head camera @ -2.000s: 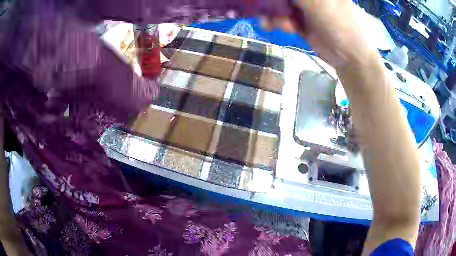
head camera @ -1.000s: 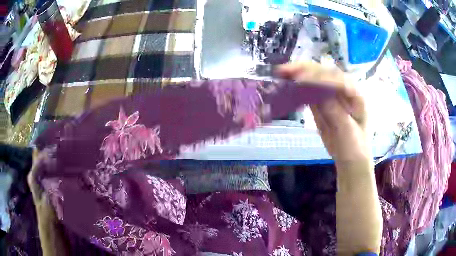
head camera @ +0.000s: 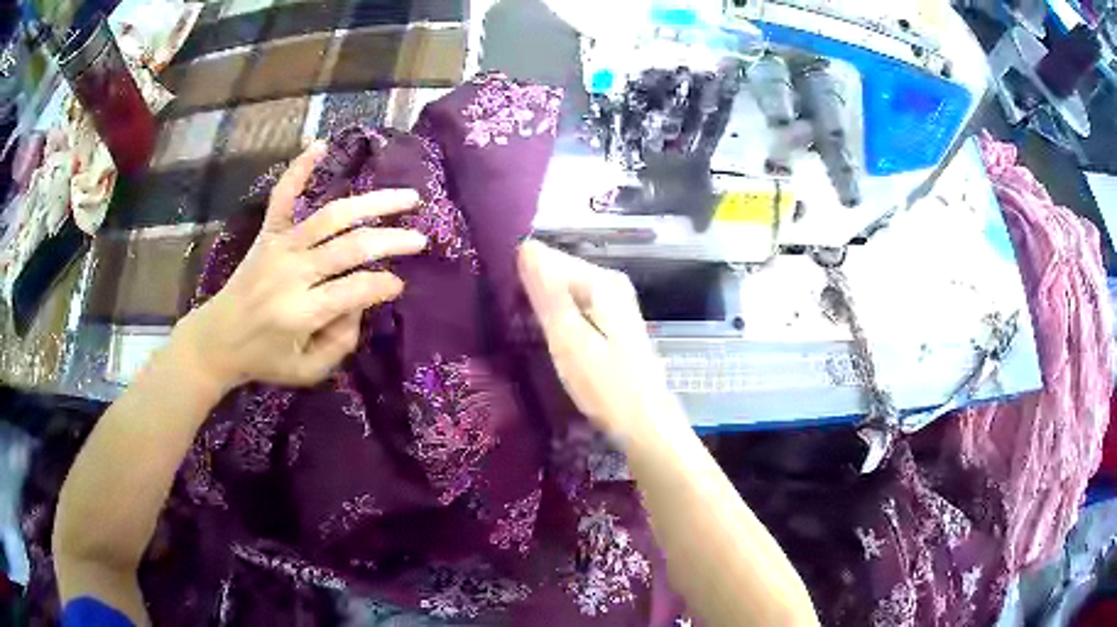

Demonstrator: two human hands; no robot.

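Observation:
The plum-purple floral fabric (head camera: 453, 306) lies bunched over the front of the table and runs down to my lap. Its top end reaches the machine bed, left of the needle area (head camera: 668, 116). My left hand (head camera: 312, 276) lies on the fabric with its fingers spread, pressing a gathered fold; whether the fingertips grip it is hard to tell. My right hand (head camera: 582, 319) is at the fabric's right edge, just in front of the machine head, with the edge between thumb and fingers. The inner fingers of my right hand are partly hidden.
The white and blue sewing machine (head camera: 906, 110) stands at the right. A plaid cover (head camera: 257, 123) lies at the left, with a red jar (head camera: 110, 104) and a flat black object (head camera: 49, 276). A greyish twisted strand (head camera: 857, 343) hangs over the front edge. Pink fabric (head camera: 1047, 355) hangs at the far right.
The fabric, earlier stretched between both hands, is now bunched on the table by the machine. My left hand has come in from the left; my right hand has moved left and lower.

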